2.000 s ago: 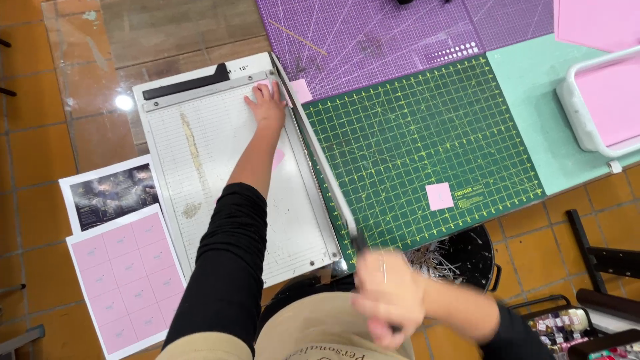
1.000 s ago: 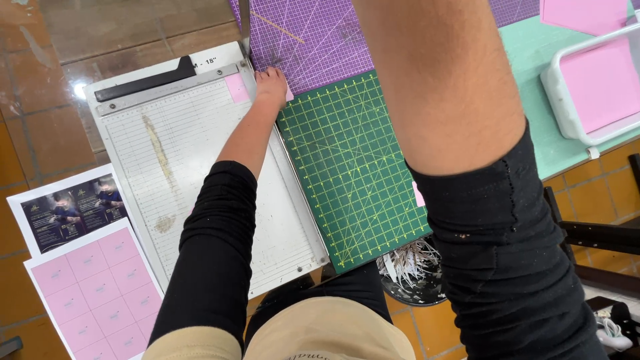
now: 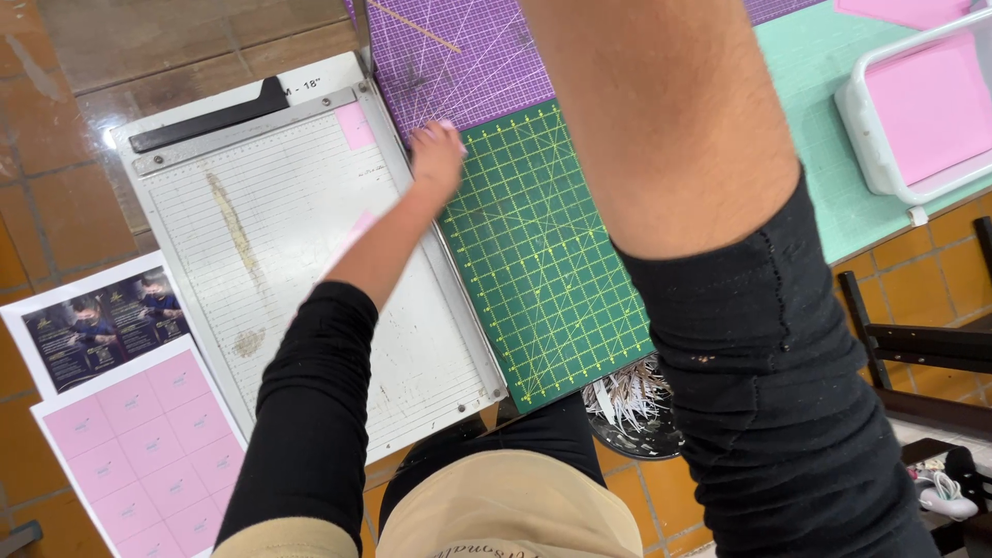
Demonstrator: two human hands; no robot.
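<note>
A white guillotine paper trimmer (image 3: pixel 310 256) with a metal edge lies before me. My left hand (image 3: pixel 439 155) is at its right edge, over the border of the purple and green mats; whether its fingers hold anything cannot be told. A small pink card (image 3: pixel 354 125) lies against the trimmer's top guide, left of that hand. Another bit of pink paper (image 3: pixel 360 226) shows beside my left forearm. My right forearm reaches up past the top of the view, so my right hand is hidden, and the blade arm shows only partly at the trimmer's top corner.
A green cutting mat (image 3: pixel 542 256) and a purple one (image 3: pixel 465 62) lie to the right. Farther right, a white tray (image 3: pixel 860 132) holds pink sheets. Printed pink sheets (image 3: pixel 147 449) and a dark printed sheet (image 3: pixel 105 329) lie at left. Below the green mat stands a black bin (image 3: pixel 635 442) of paper strips.
My right hand, low near the blade handle two seconds ago, has gone up out of view. My left hand has moved from the trimmer bed to its right edge. The view has shifted.
</note>
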